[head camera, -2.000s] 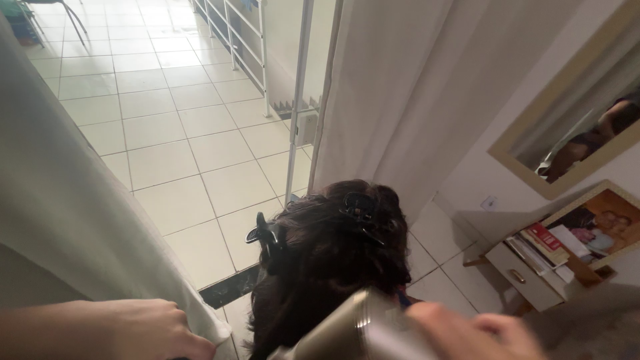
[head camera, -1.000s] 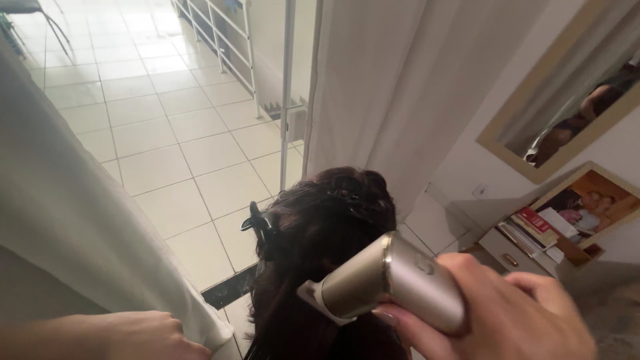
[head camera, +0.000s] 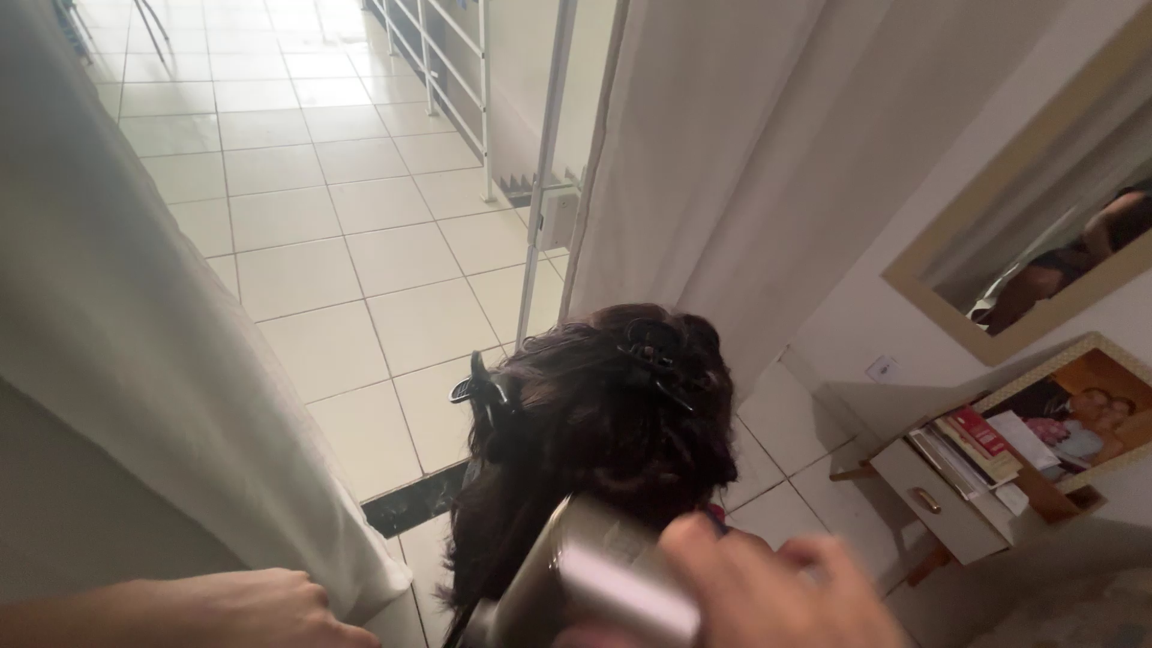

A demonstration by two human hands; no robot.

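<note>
A person's dark hair (head camera: 576, 441) fills the lower middle, seen from behind and above. One black claw clip (head camera: 490, 396) sits on its left side and another black claw clip (head camera: 655, 351) near the top. My right hand (head camera: 765, 585), blurred, is closed around a metallic hair dryer (head camera: 585, 576), which lies across the lower hair and points down to the left. At the lower left, my left hand (head camera: 261, 612) is beside the hair; its fingers run out of the frame, so whether it holds anything is hidden.
A pale curtain (head camera: 207, 360) hangs at left, another curtain (head camera: 720, 135) behind the head. Beyond lie a tiled floor (head camera: 360, 261) and a white railing (head camera: 454, 54). At right are a framed mirror (head camera: 990, 342), a small cabinet (head camera: 945, 513) with books (head camera: 976, 445), and a framed photo (head camera: 1093, 414).
The hair dryer in my right hand has turned and moved lower, its front end now pointing down toward the bottom edge. My left hand stays at the lower left.
</note>
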